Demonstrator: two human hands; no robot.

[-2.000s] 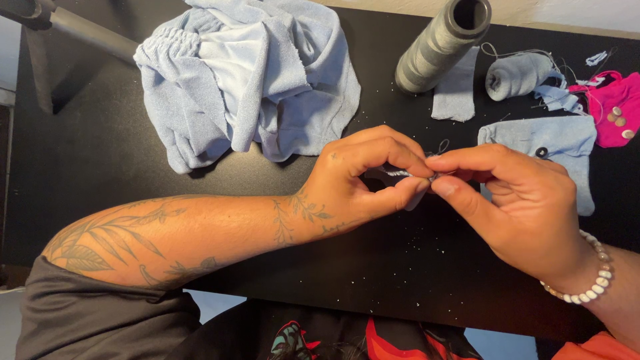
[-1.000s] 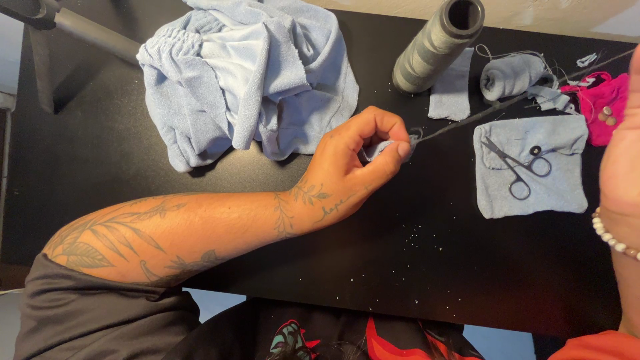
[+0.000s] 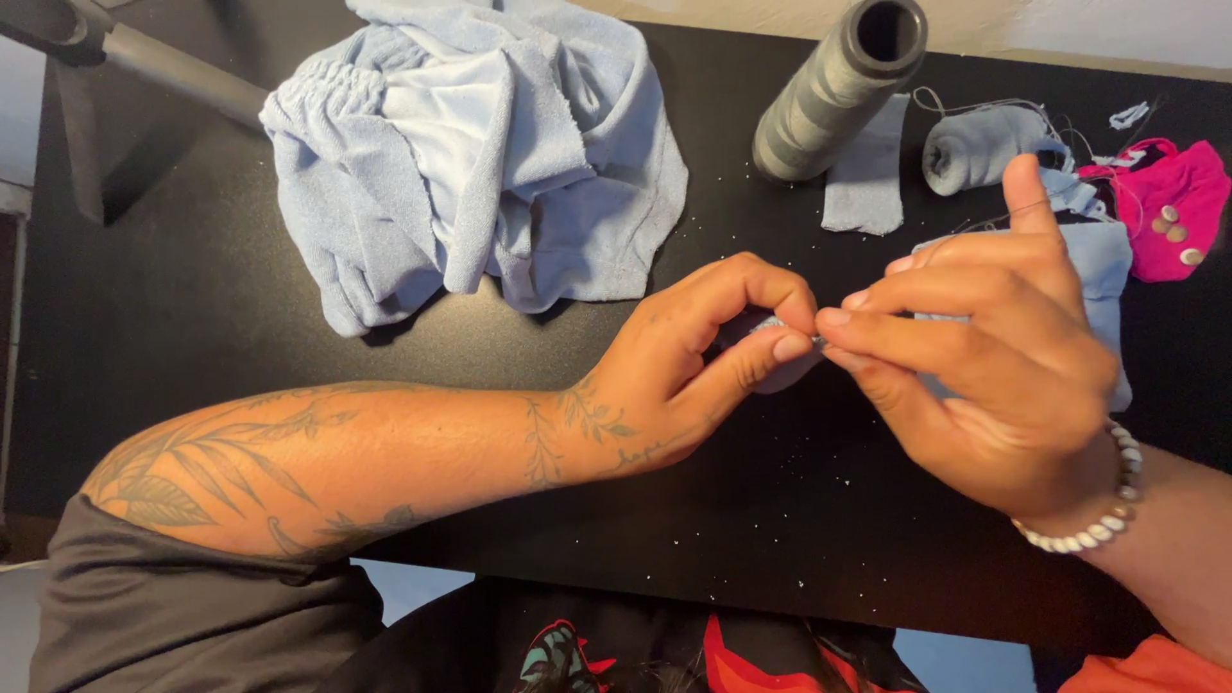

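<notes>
Between thumb and index finger, my left hand (image 3: pixel 717 361) pinches a small piece of light blue fabric (image 3: pixel 791 371), mostly covered by the fingers. My right hand (image 3: pixel 982 361) meets it at the fabric's right edge, its fingertips closed together on something too small to make out. Its little finger is raised, with a thin grey thread passing by it. Beneath the right hand lies a light blue fabric pouch (image 3: pixel 1097 260), partly hidden. The scissors are not visible.
Bunched light blue fabric (image 3: pixel 481 154) lies at the back left. A grey thread cone (image 3: pixel 828 96) stands near a fabric strip (image 3: pixel 864 183). Rolled grey fabric (image 3: pixel 982 149) and pink fabric (image 3: pixel 1169 202) with buttons (image 3: pixel 1176 226) are at the right. A metal stand (image 3: pixel 183 72) is at upper left.
My right hand, which drew a thread out to the far right a second ago, is back at my left fingertips. It now covers the place on the pouch where the scissors lay.
</notes>
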